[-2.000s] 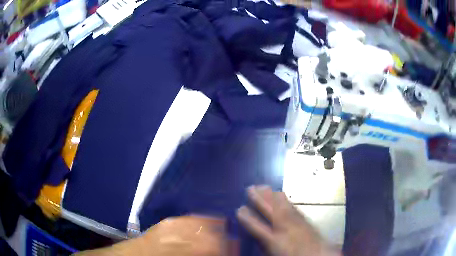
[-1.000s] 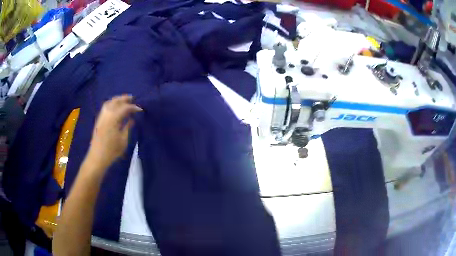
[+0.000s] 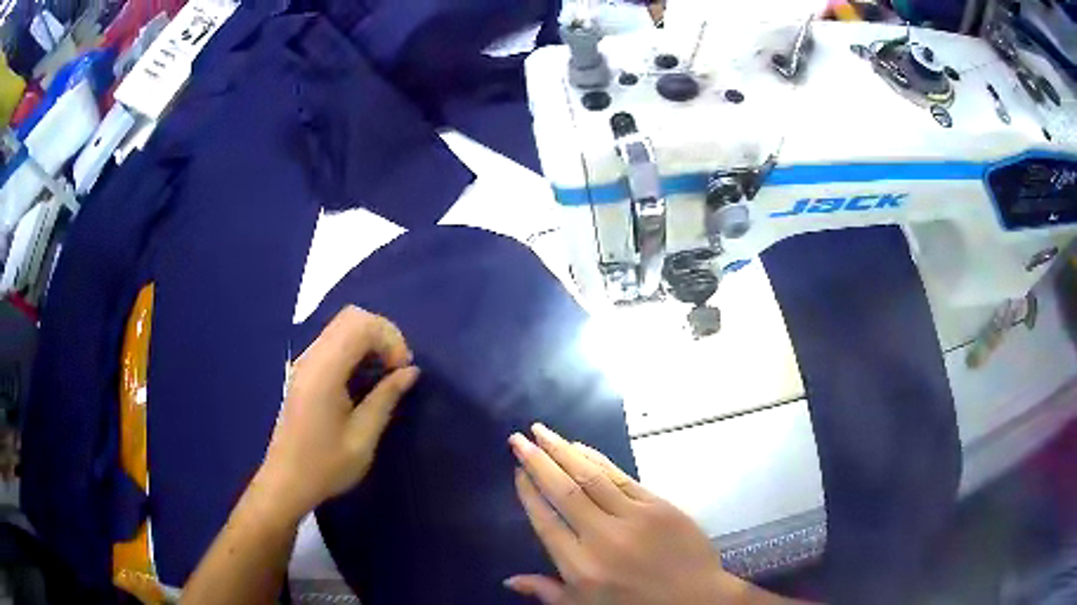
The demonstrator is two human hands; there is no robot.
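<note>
A navy garment panel (image 3: 472, 296) lies on the table left of the needle area, its upper edge curved. My left hand (image 3: 343, 408) is on the panel's left part, thumb and fingertips close together at the cloth; whether a fold is between them is unclear. My right hand (image 3: 602, 508) lies flat on the panel's lower right part with fingers extended, gripping nothing. The white sewing machine (image 3: 827, 130) stands to the right. Its presser foot area (image 3: 632, 281) is beside the panel's upper right edge, with no cloth seen under it.
A navy strip (image 3: 874, 390) lies under the machine arm. Heaped navy cloth (image 3: 224, 272) covers the table's left side, with an orange-yellow strip (image 3: 137, 402) between pieces. A ruler (image 3: 774, 546) runs along the front edge. The control panel (image 3: 1039, 189) is at the machine's right end.
The panel now lies lower, with its curved top edge showing. My left hand has come down and right onto it. My right hand, out of view one second ago, now rests on it. The view has shifted.
</note>
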